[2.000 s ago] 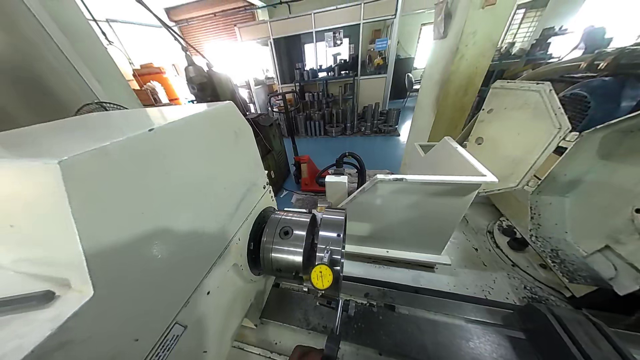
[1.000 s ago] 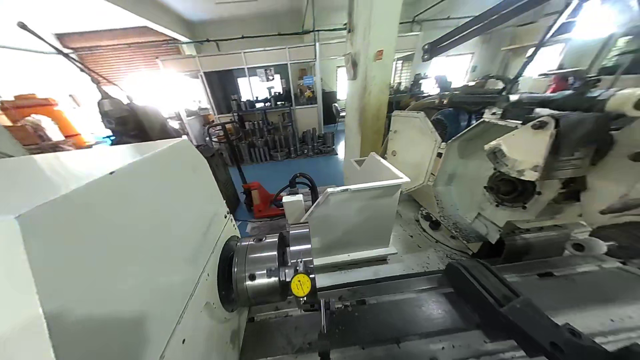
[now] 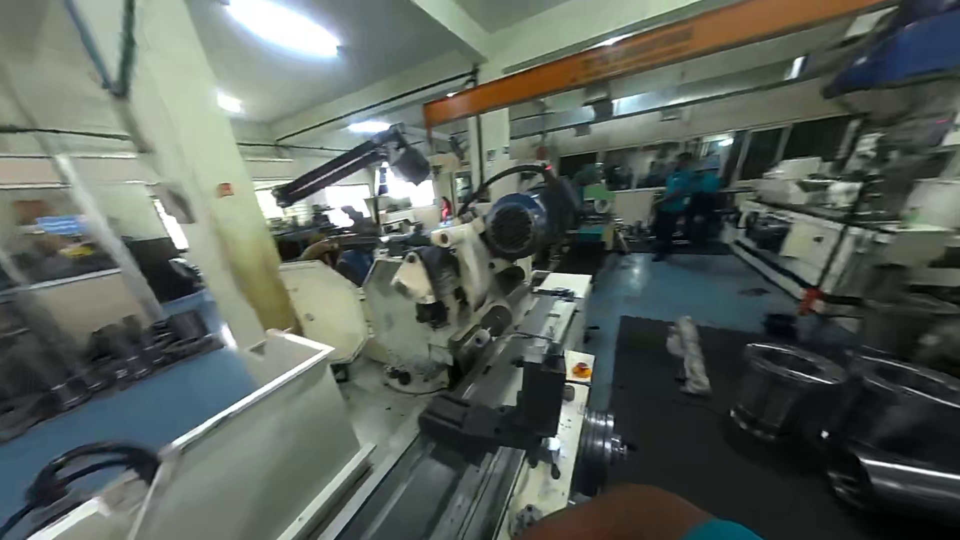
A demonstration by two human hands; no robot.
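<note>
Neither of my hands shows; part of my bare arm (image 3: 626, 514) with a teal sleeve edge enters at the bottom, right of centre. It lies over the front edge of a long grinding machine. Closest ahead of it are a ribbed round machine part (image 3: 598, 442) and the cream front panel (image 3: 551, 465). A black bracket (image 3: 480, 427) spans the machine bed. Behind it stands the wheel head with a blue electric motor (image 3: 517, 225). A cream sheet-metal guard (image 3: 262, 442) stands at the lower left. What my hands hold or touch is hidden.
Large metal cylinders (image 3: 787, 386) stand at the right by a dark floor mat (image 3: 660, 375), which bears a pale wrapped object (image 3: 688, 354). Co-workers in teal (image 3: 679, 191) stand farther back. An orange overhead beam (image 3: 637, 56) crosses above. A pillar (image 3: 217, 187) rises at the left.
The view has swung far to the right. The chuck and yellow dial gauge of the earlier frames are out of view, and an arm now shows at the bottom.
</note>
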